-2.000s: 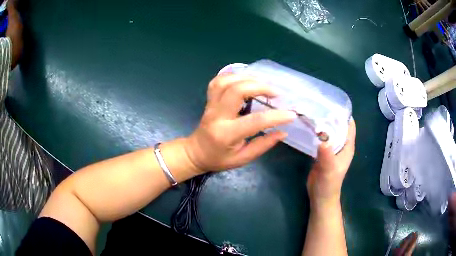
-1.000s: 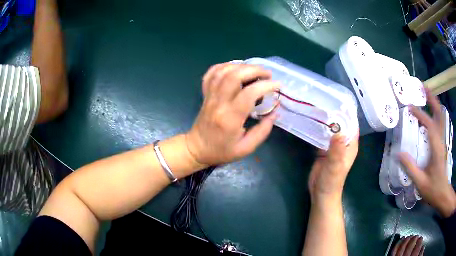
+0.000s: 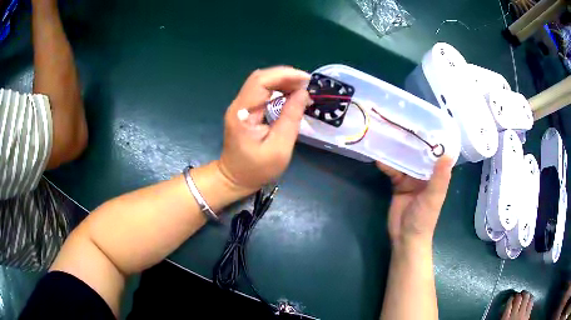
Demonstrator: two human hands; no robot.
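The translucent oval tray (image 3: 394, 115) is held tilted above the green bench, its open side towards me. My right hand (image 3: 416, 200) grips its right end, the thumb by a small round part with thin red and black wires. The black cooling fan (image 3: 330, 100) is at the tray's left end, blades and wires showing. My left hand (image 3: 266, 125) pinches the fan's left edge. A small pale round piece with ring lines shows between its fingers; I cannot tell what it is.
White-topped units (image 3: 460, 100) stand at the right, a black cover (image 3: 549, 203) beside them. A black cable coil (image 3: 235, 250) lies near the front edge. A clear bag (image 3: 385, 15) lies at the back. A person's arm (image 3: 59, 94) is at left; another person's fingers (image 3: 518, 307) show lower right.
The fan has come into clear view at the tray's left end. My left hand has moved slightly left. The other person's hand has left the white units, and the black cover is now visible.
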